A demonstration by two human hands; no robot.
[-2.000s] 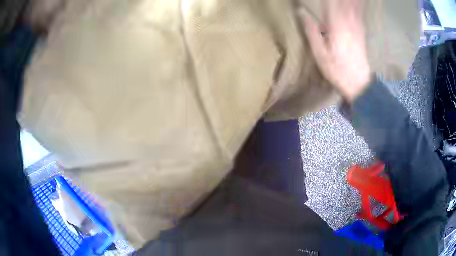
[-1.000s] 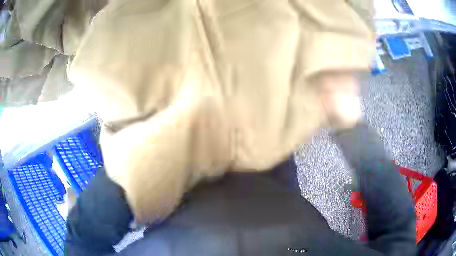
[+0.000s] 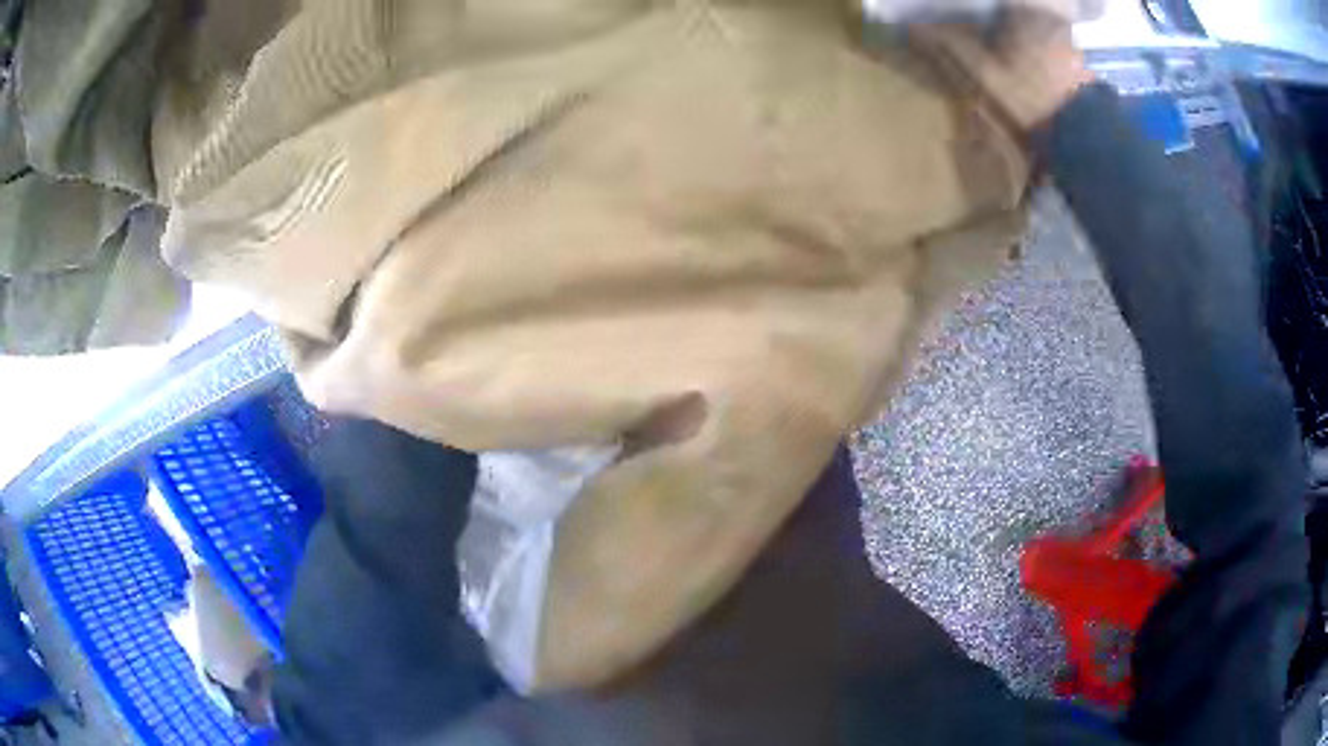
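Observation:
The large tan-brown ribbed garment cloth (image 3: 583, 248) is bunched in folds across the upper middle and hangs over my lap. My right hand (image 3: 1037, 70) is at the upper right edge of the cloth, blurred, with its fingers closed on it beside a white patch. My left sleeve reaches up from the lower left and ends under the cloth, and my left hand is hidden there. A pale white layer (image 3: 510, 547) shows at the cloth's lower left edge. A darker reddish-brown patch shows in the middle of the cloth, and I cannot tell what it is.
A blue plastic basket (image 3: 109, 583) holds pale pieces at the lower left, beside a glaring white surface (image 3: 88, 401). More olive-brown cloth (image 3: 88, 190) hangs at the upper left. A red openwork object (image 3: 1100, 590) is on the speckled floor (image 3: 990, 423) at the right.
My right hand has moved up to the upper right. The cloth has shifted and refolded, with folds now running more across. The white layer at its lower left edge has come into view.

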